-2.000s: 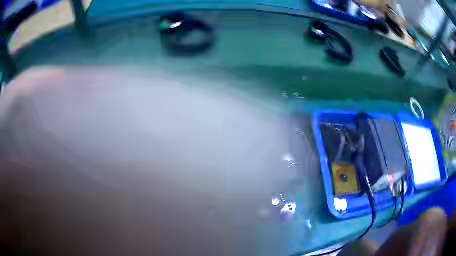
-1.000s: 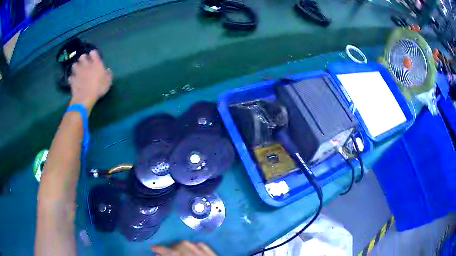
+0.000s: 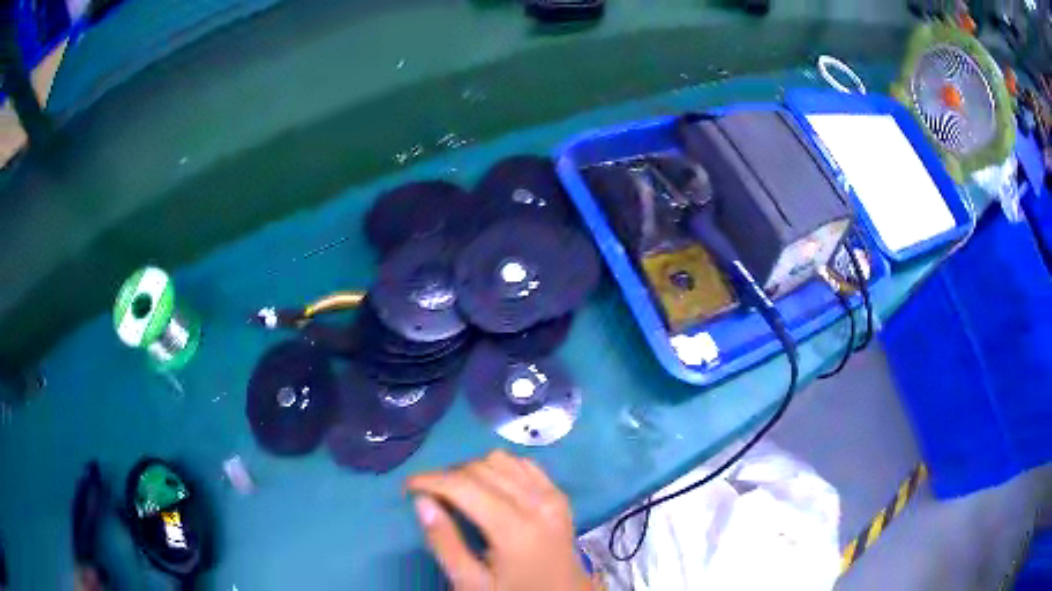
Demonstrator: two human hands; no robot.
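Note:
A black headphone with a green circuit board in its open cup (image 3: 167, 514) is at the lower left. Its dark band is at the picture's edge. My left hand (image 3: 88, 577) is almost wholly cut off; only a bit of finger shows at the band. My right hand (image 3: 502, 520) is bare, thumb and fingers apart, low in the middle, just below the discs; I see nothing clearly held in it. Black discs with silvery centres (image 3: 525, 277) lie in overlapping stacks. The soldering iron (image 3: 721, 248) sits in its holder.
A blue tray (image 3: 623, 283) holds the station (image 3: 767, 185) and a yellow-brown sponge (image 3: 689, 289). Its cord loops down by my right hand. A second blue tray has a white sheet (image 3: 888, 179). A green solder spool (image 3: 144, 306), yellow-handled tool (image 3: 335, 303) and fan (image 3: 952, 98) also show.
The headphone that my left hand reached on the back strip is now at the lower left near me. My right hand has come further into view. The camera view has shifted.

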